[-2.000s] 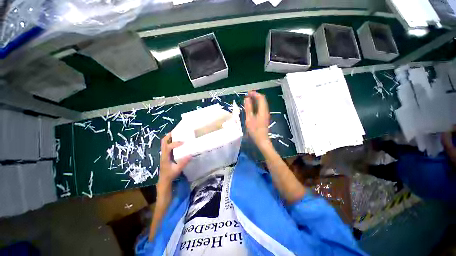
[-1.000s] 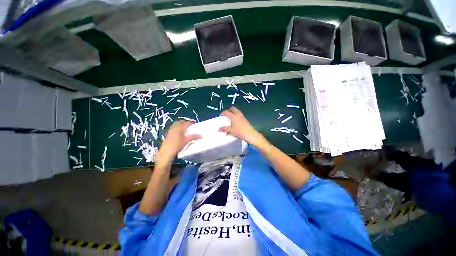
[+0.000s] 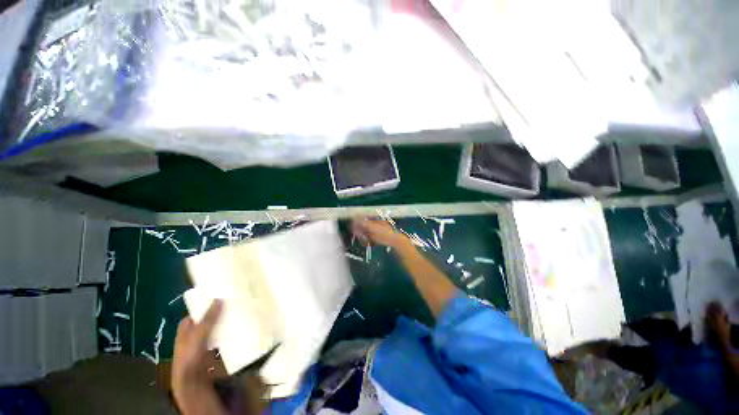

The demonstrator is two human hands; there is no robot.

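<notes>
A part-folded box (image 3: 271,300) is in front of me, its pale cream and white faces showing and its flaps spread. It is tilted and slightly blurred. My left hand (image 3: 198,357) grips its lower left edge, with the thumb on the near face. My right hand (image 3: 373,233) is just past the box's upper right corner, over the green bench (image 3: 405,284). Its fingers are blurred and partly dark, so I cannot tell whether they hold anything.
A stack of blanks (image 3: 567,275) lies at the right. Boxes with dark inserts (image 3: 365,170) line the back. Liner strips (image 3: 162,239) are scattered on the bench. Grey-white stacked boxes (image 3: 40,251) stand far left. A shelf with a clear plastic bag (image 3: 243,89) is above. Another person's hand (image 3: 716,323) shows far right.
The white box held low between both hands is now open and raised to the left, in my left hand. My right hand has come off it. The view has tilted up, showing the upper shelf.
</notes>
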